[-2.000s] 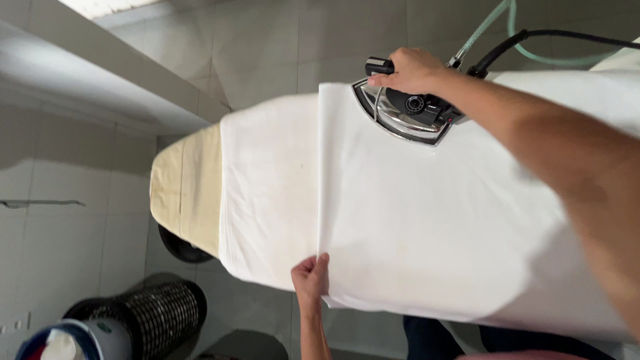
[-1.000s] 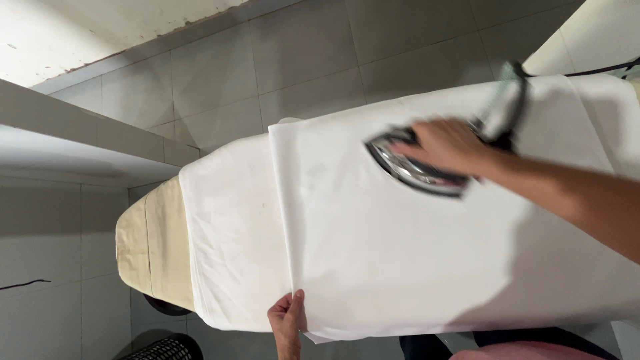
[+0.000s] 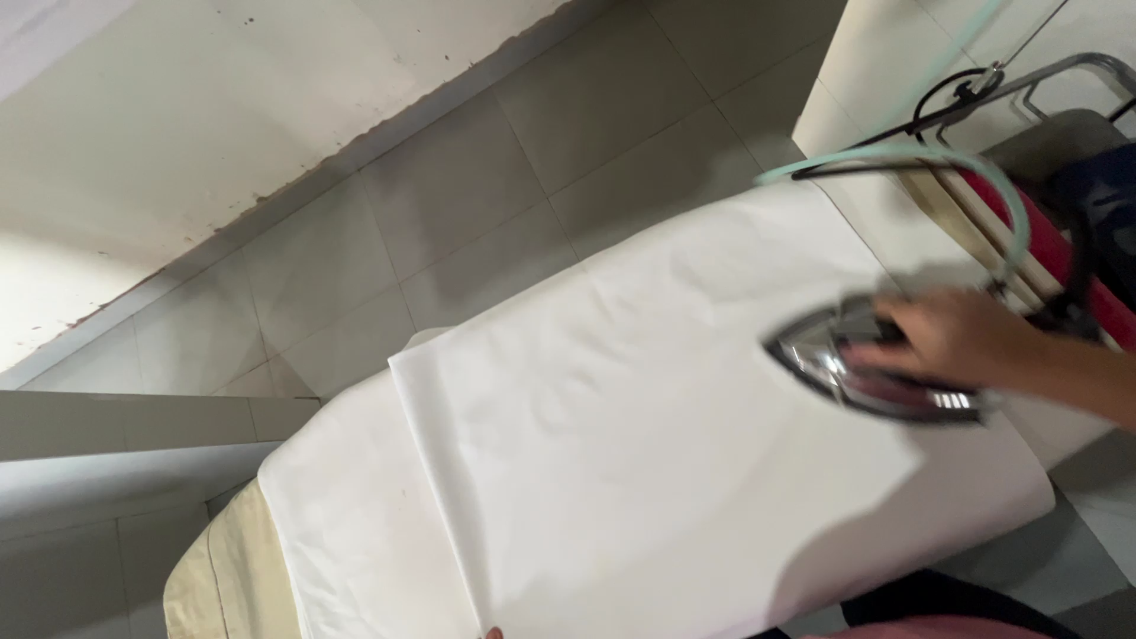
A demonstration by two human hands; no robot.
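Observation:
My right hand [image 3: 954, 342], blurred by motion, grips the handle of a steam iron [image 3: 887, 382]. The iron lies over the right part of a white cloth [image 3: 657, 426], its pointed tip to the left. A folded edge of the cloth runs down the left part of the ironing board, over another white layer [image 3: 373, 506]. At the bottom edge of the view only a fingertip of my left hand [image 3: 493, 633] shows, at the lower end of that folded edge; the rest is out of view. The board's beige cover [image 3: 235, 568] shows at its narrow left end.
A pale green hose [image 3: 1007, 191] and a black cord curve behind the iron. At the right stand a grey metal rack [image 3: 1096, 67] and a red item [image 3: 1029, 222]. A white wall with a chipped lower edge [image 3: 257, 200] and a low ledge [image 3: 133, 426] border the tiled floor.
My right hand has moved the iron to the right along the cloth, toward the board's wide end. My left hand has almost left the view, which has swung to the right.

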